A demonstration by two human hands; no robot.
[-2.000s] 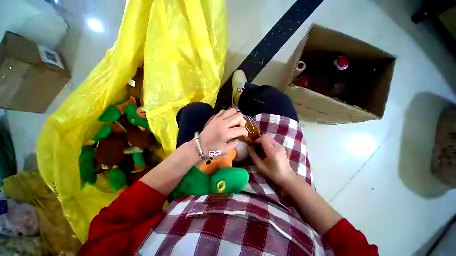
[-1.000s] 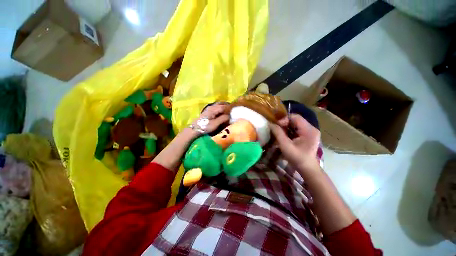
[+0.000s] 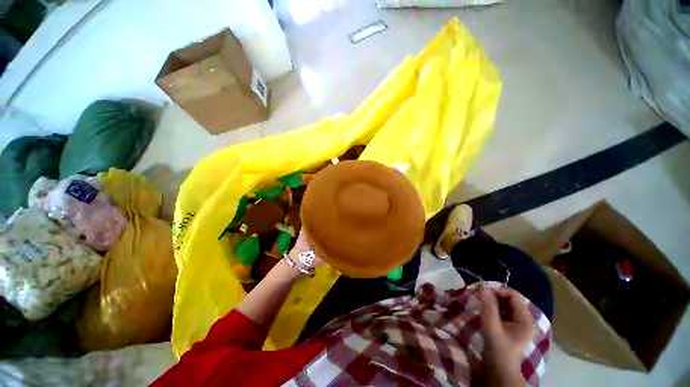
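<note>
The plush toy [image 3: 363,219] is held up over the yellow sack's front side, its round brown base facing the camera with a raised centre. A small bit of green shows below the base; the rest of the toy is hidden. My left hand [image 3: 304,253] holds the toy from its lower left, fingers hidden behind the base. My right hand [image 3: 505,317] is over the checked apron at the lower right, fingers bent together. A thin pale thread [image 3: 484,278] shows near its fingertips. I cannot make out a needle.
The open yellow sack [image 3: 216,178] holds more green and brown toys [image 3: 265,217]. An open carton [image 3: 575,321] with spools stands at right. Another carton [image 3: 219,94] stands at upper left. Filled bags [image 3: 140,280] lie at left. A shoe [image 3: 455,227] shows beyond my knee.
My left hand has raised the toy away from my lap and turned its brown base to the camera. My right hand has come off the toy and moved down right. The view has shifted left.
</note>
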